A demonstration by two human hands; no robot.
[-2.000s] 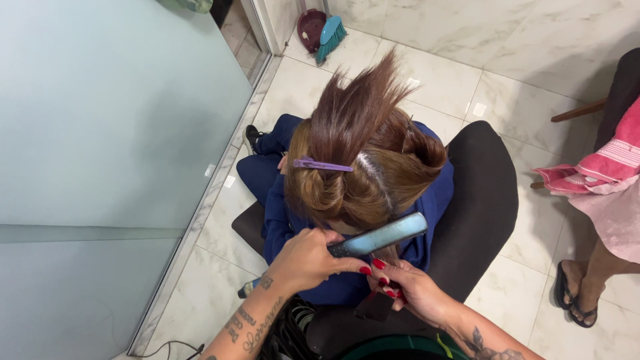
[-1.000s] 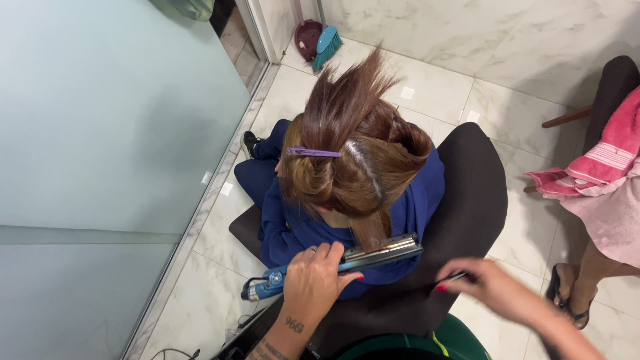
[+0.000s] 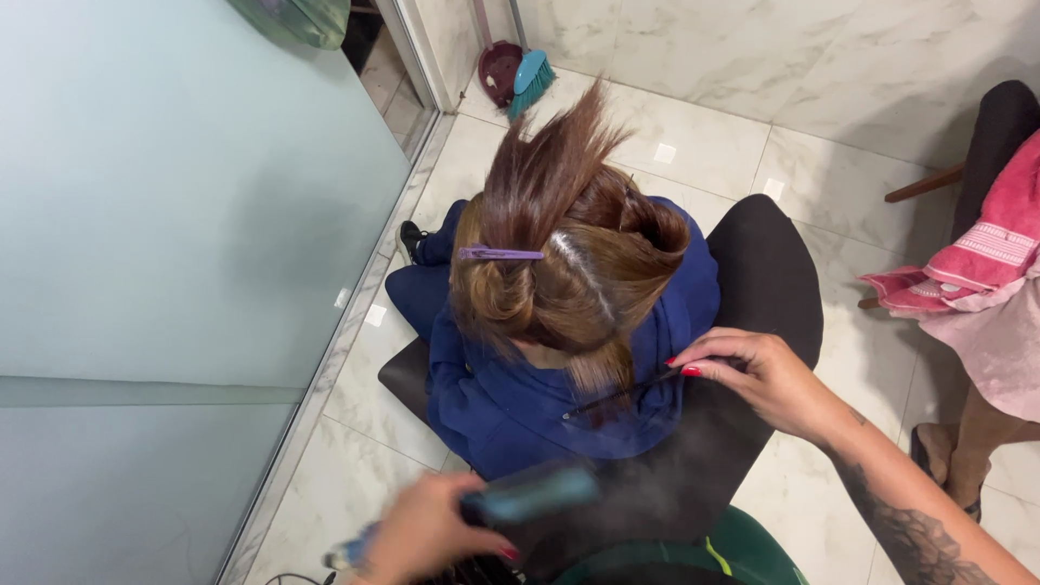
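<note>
A seated person in a blue top has brown hair [image 3: 585,301] parted at the crown, seen from above and behind. A purple hair clip [image 3: 501,254] pins one section. My right hand [image 3: 731,370] pinches a thin black comb [image 3: 605,400], whose teeth lie at the loose hair ends over the person's back. My left hand [image 3: 439,520], blurred, grips a blue hair straightener [image 3: 532,494] below the person's back, apart from the hair. Whether its plates are closed cannot be told. Faint haze shows near it.
A black chair [image 3: 768,276] surrounds the seated person. Frosted glass panels [image 3: 146,203] stand at the left. A dustpan [image 3: 498,73] and a turquoise broom [image 3: 532,80] rest by the wall. At the right are a pink towel [image 3: 987,252], a chair and another person's legs.
The straightener has come away from the hair, down and to the left in my left hand. My right hand has moved back to the hair with the comb.
</note>
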